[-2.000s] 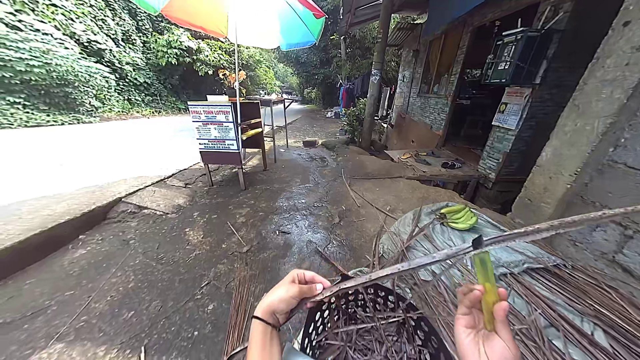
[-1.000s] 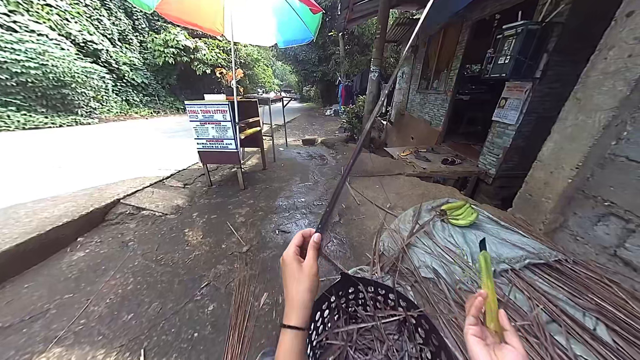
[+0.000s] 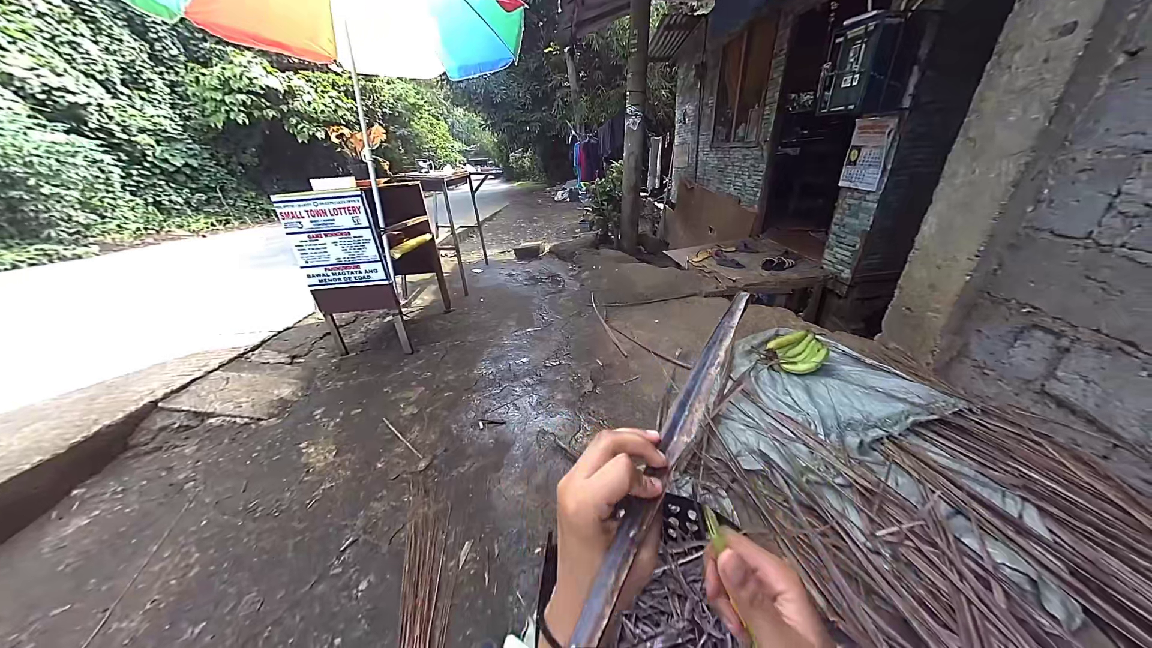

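Observation:
My left hand [image 3: 607,504] grips a long, dark dried palm leaf [image 3: 702,387] between thumb and fingers; it slants from the bottom edge up to the right. Just right of it, my right hand [image 3: 765,585] is closed on a slim yellow-green handled tool [image 3: 717,531], mostly covered by the fingers; its tip points up toward the leaf. Below both hands is a black perforated plastic basket [image 3: 681,519] holding dark leaf scraps [image 3: 670,594]. Whether the tool touches the leaf is unclear.
Green bananas [image 3: 799,352] lie on a grey-green sack cloth [image 3: 810,400] at right, beside piled dried leaf strips [image 3: 972,540]. A bundle of thin sticks [image 3: 425,576] lies on the wet ground. A signboard stand [image 3: 360,297] under an umbrella [image 3: 387,36] stands ahead left.
The leaf has swung from lying across to the right, through nearly upright, to slanting along my left forearm. My right hand has moved left and down, close to my left hand above the basket.

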